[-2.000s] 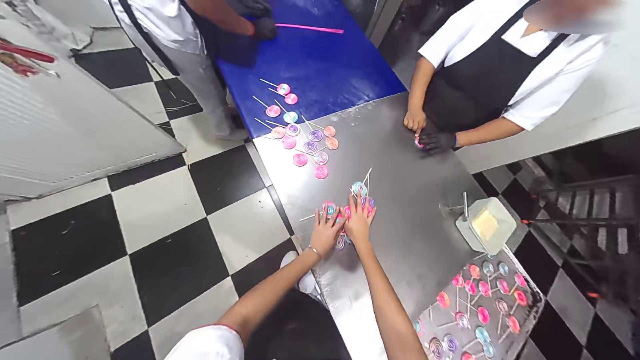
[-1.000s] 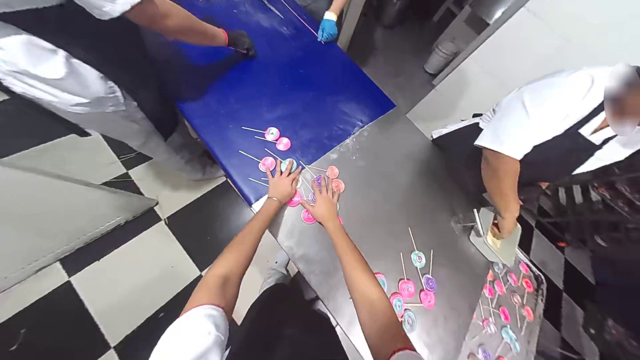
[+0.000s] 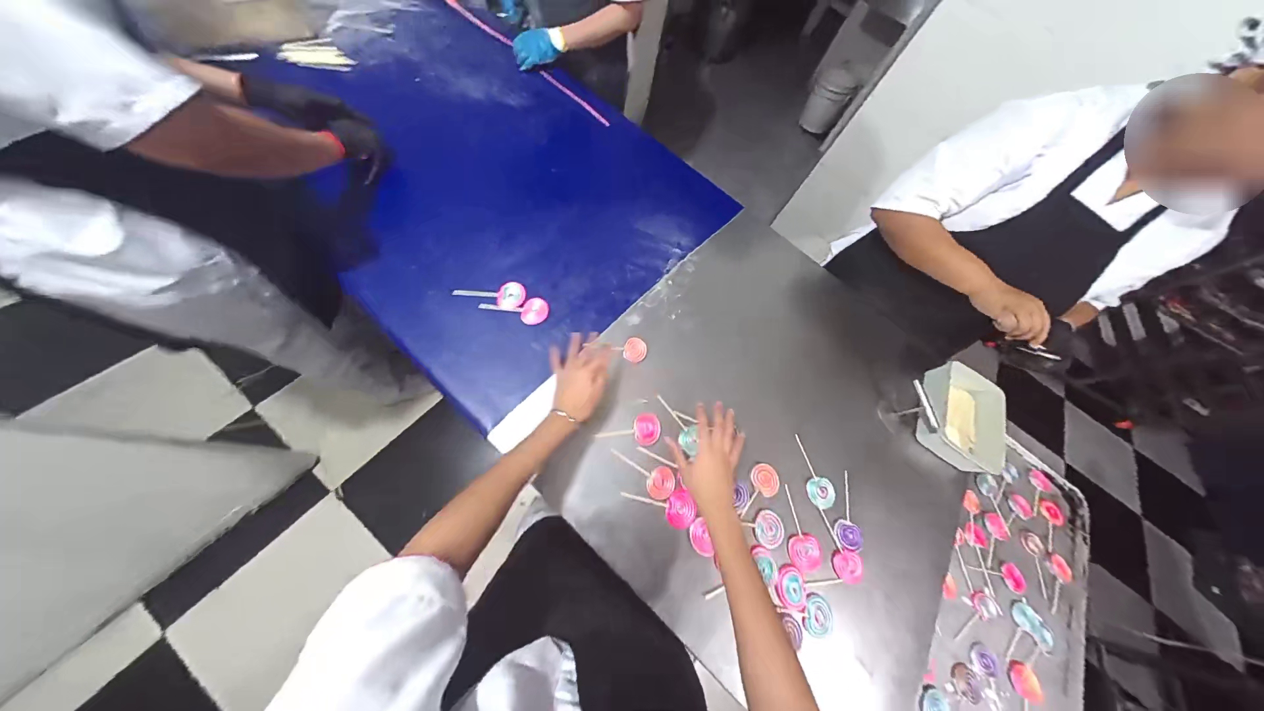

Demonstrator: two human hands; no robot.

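My left hand (image 3: 581, 375) is spread at the edge of the steel table (image 3: 839, 365), its fingertips beside the stick of an orange spiral lollipop (image 3: 635, 350). My right hand (image 3: 709, 459) lies with fingers apart over the near group, partly covering a teal lollipop (image 3: 688, 440). Around it are several spiral lollipops, among them a pink one (image 3: 680, 508), a purple one (image 3: 848, 535) and a blue one (image 3: 818, 614). My right forearm hides part of the group. Two lollipops, one pink and white (image 3: 511, 295), one pink (image 3: 534, 311), lie together on the blue surface.
A metal tray (image 3: 1081, 592) of lollipops stands at right, below a translucent tub (image 3: 956, 415) with pale contents. One person (image 3: 987, 227) works with their hands beyond the tub. Another person in black gloves (image 3: 346, 138) leans in at left. A blue-gloved hand (image 3: 538, 47) touches a long pink strand (image 3: 575, 97).
The lollipops around my hands now lie together with the group nearer me on the steel. My hands have moved apart. The person at right has drawn their hand back from the tub.
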